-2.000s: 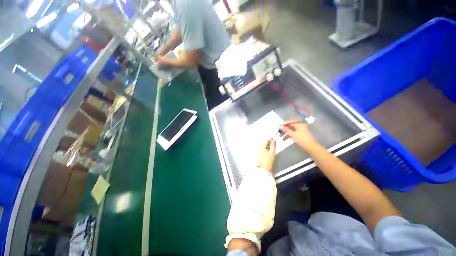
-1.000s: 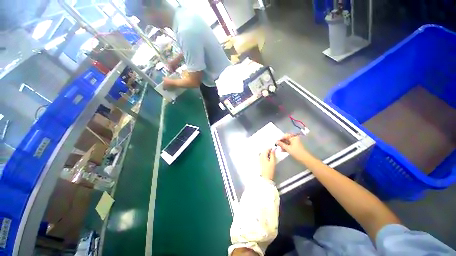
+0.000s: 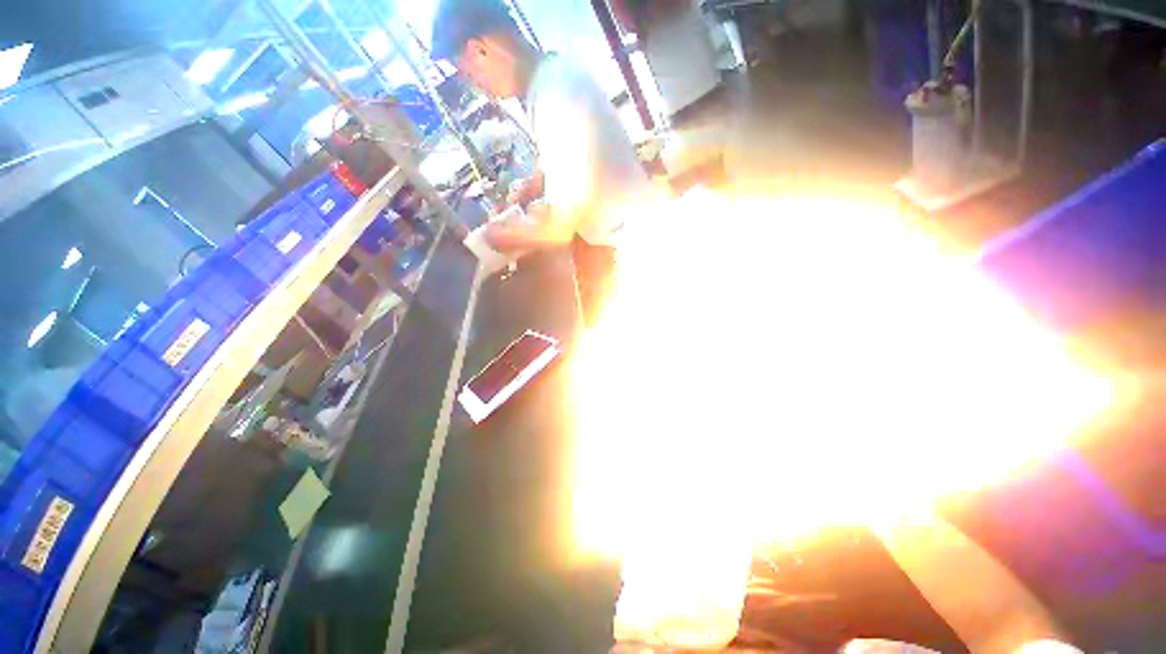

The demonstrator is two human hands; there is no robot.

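Observation:
A bright white and orange glare covers the middle and right of the view. It hides both my hands, the test table and whatever lies on it. Only my left sleeve cover (image 3: 684, 600) shows, washed out, at the bottom middle. Part of my right forearm (image 3: 965, 581) shows at the lower right. A small solar panel (image 3: 512, 374) with a dark face and white border lies on the conveyor belt (image 3: 512, 498), left of the glare.
Another person (image 3: 575, 141) stands at the far end of the belt with arms over it. Blue parts bins (image 3: 192, 335) line the shelf at left. A yellow note (image 3: 304, 503) is at the far belt edge. Part of a blue crate (image 3: 1100, 243) shows at right.
The glare has appeared over the table, instrument and hands, which were visible before. The view has shifted, so the belt, panel and bins sit further right in the picture.

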